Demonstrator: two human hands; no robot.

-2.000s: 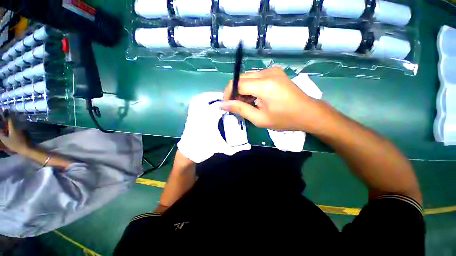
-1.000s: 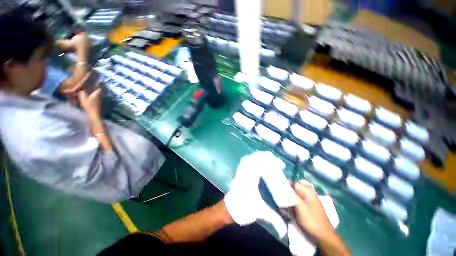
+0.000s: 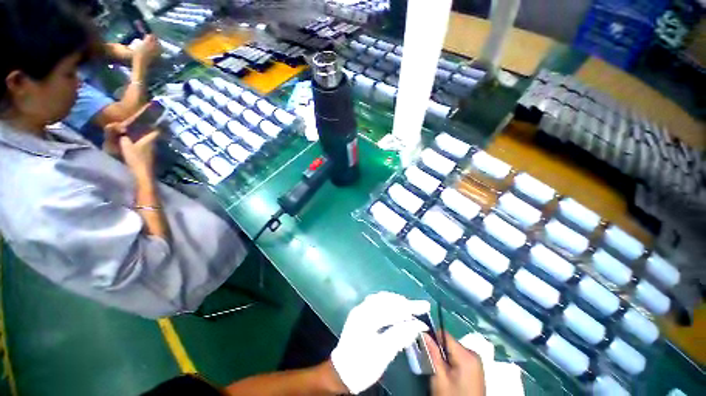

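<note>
My left hand (image 3: 377,340), in a white knit glove, grips a small white housing with a dark inside (image 3: 422,354) at the bottom centre. My bare right hand (image 3: 459,373) is close against it on the right and holds a thin dark pen-like tool (image 3: 442,329), which points up. The tool's lower end is hidden by the fingers. A crumpled white cloth (image 3: 495,371) shows beside and behind my right hand.
Clear blister trays of white cylinders (image 3: 534,286) lie beyond my hands. A black heat gun (image 3: 335,128) stands upright at centre, its cord near the bench edge. A white post (image 3: 420,77) rises behind. A neighbouring person (image 3: 101,216) sits left, holding a dark flat object.
The view has swung left and up, so the heat gun, post and neighbouring person show more fully. My hands now appear lower in the picture, still together on the housing.
</note>
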